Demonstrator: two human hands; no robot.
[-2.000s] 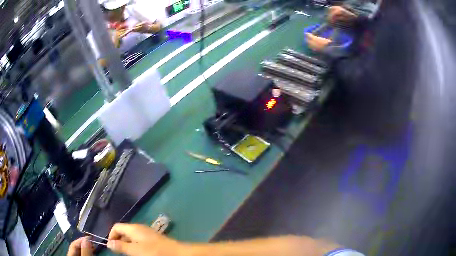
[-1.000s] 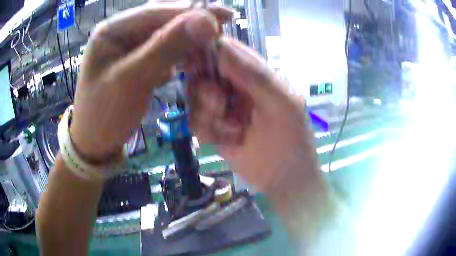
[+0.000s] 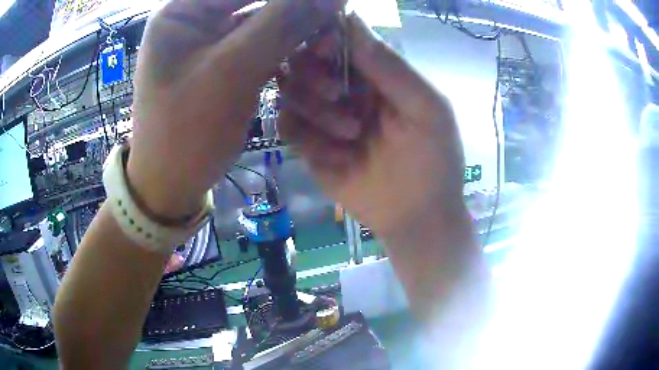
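My left hand (image 3: 195,108), with a white band on the wrist, is raised close to the camera at the upper left. My right hand (image 3: 383,137) is raised beside it. Their fingertips meet near the top edge of the picture. A thin, dark, shiny piece (image 3: 345,54) shows upright at the fingers of my right hand; what exactly it is cannot be told. Whether my left fingers also grip it is hidden by the hands and the edge. Below, a strip module (image 3: 329,342) and a plain bar (image 3: 278,350) lie on the black base (image 3: 365,354).
A black microscope column (image 3: 278,278) with a blue part stands behind the base, beside a yellow-labelled reel (image 3: 327,316). A keyboard (image 3: 184,312) and another strip (image 3: 170,359) lie at the left. A monitor (image 3: 16,162) is at the far left. Glare covers the right side.
Since two seconds ago both hands have risen from the bench to close before the camera, and the view has tilted up. In the last second the hands shifted slightly higher in the picture.
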